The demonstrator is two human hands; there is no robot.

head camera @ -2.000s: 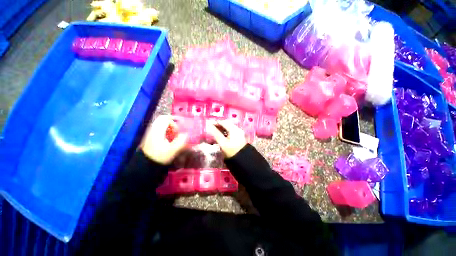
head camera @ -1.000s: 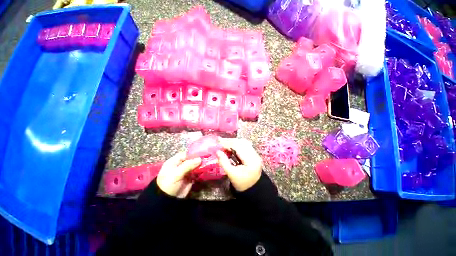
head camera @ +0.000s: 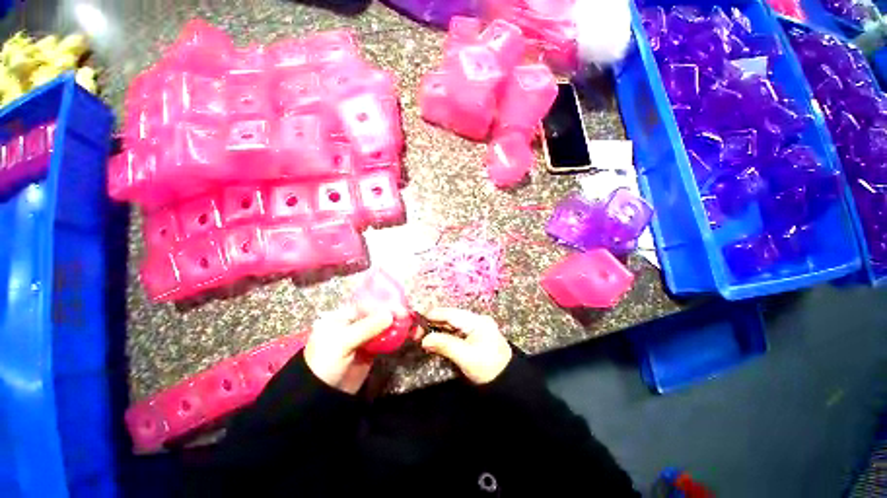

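My left hand [head camera: 340,342] holds a translucent pink cube part [head camera: 387,326] near the table's front edge. My right hand [head camera: 471,342] is at the part's right side, with a small dark trimming tool [head camera: 422,331] between its fingers. The tool's tip is at or close to the part; contact cannot be told. A row of pink cubes [head camera: 226,387] lies along the front edge, partly behind my left sleeve. The stock of pink cubes [head camera: 263,126] stands beyond my hands in tight rows and layers. A pile of thin pink trimmings [head camera: 463,265] lies beyond my right hand.
A blue tray [head camera: 70,253] is at the left with pink cubes inside. Loose pink pieces [head camera: 477,78], a phone [head camera: 566,128], purple pieces [head camera: 599,222] and a single pink piece [head camera: 587,279] lie to the right. A blue crate [head camera: 692,219] holds purple parts. Yellow parts [head camera: 44,66] are far left.
The view has swung right. My hands have come from the stock to the front edge with a pink part, and have drawn slightly apart, the right hand now at the part's side.
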